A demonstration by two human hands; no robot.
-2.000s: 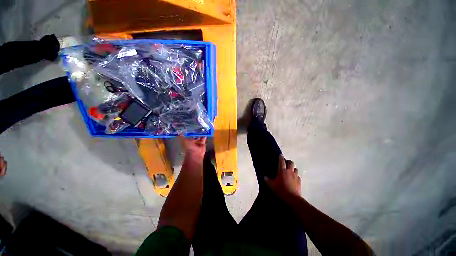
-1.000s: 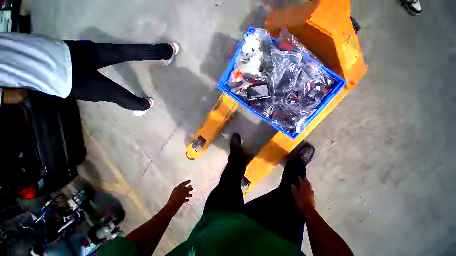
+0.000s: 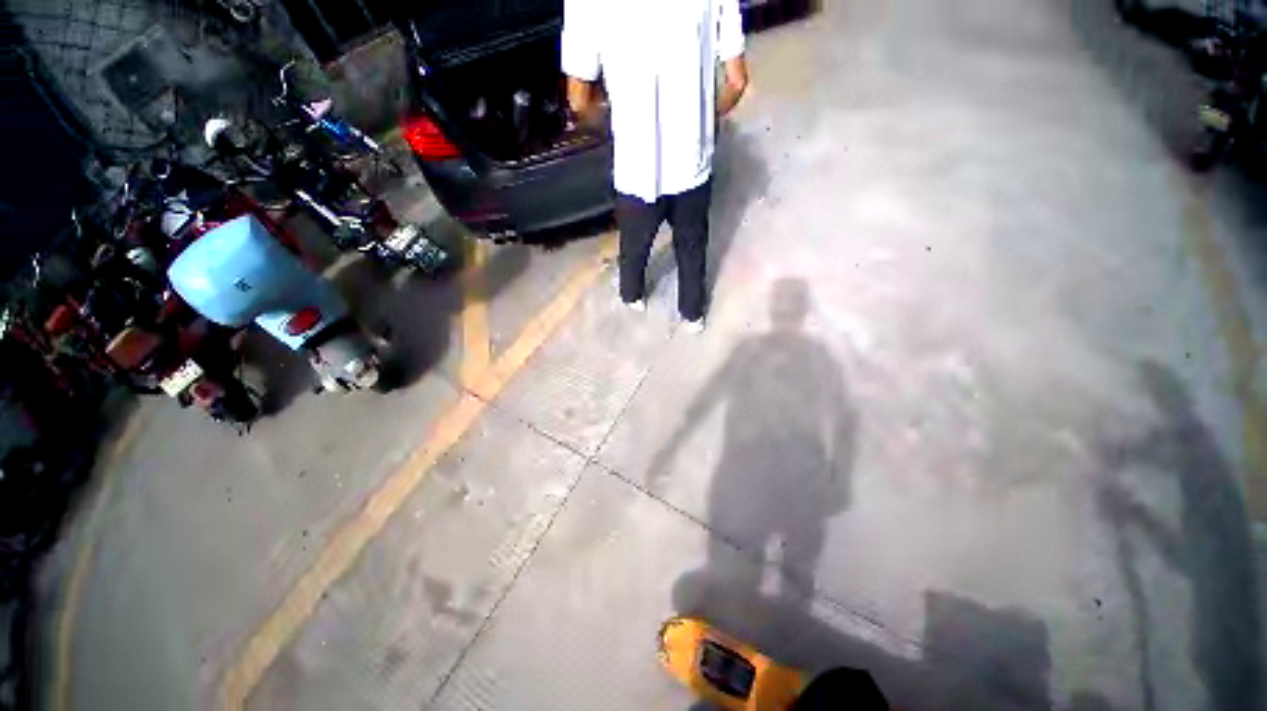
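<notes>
Neither of my hands shows in the current view. The yellow-orange tip of a pallet truck fork (image 3: 736, 670), with a dark roller slot in it, lies on the concrete at the bottom edge. A dark rounded shape beside it covers part of the fork; I cannot tell what it is. The rest of the truck and the blue crate are out of view.
A person in a white top (image 3: 664, 104) stands by a dark car (image 3: 535, 195) with an open boot. Parked scooters, one light blue (image 3: 257, 278), stand at the left. Yellow lines (image 3: 375, 507) cross the concrete. Shadows fall at centre and right.
The view has swung from the crate on the pallet truck towards the yard and car. The crate, my legs and both my hands have left the picture; only one fork tip still shows.
</notes>
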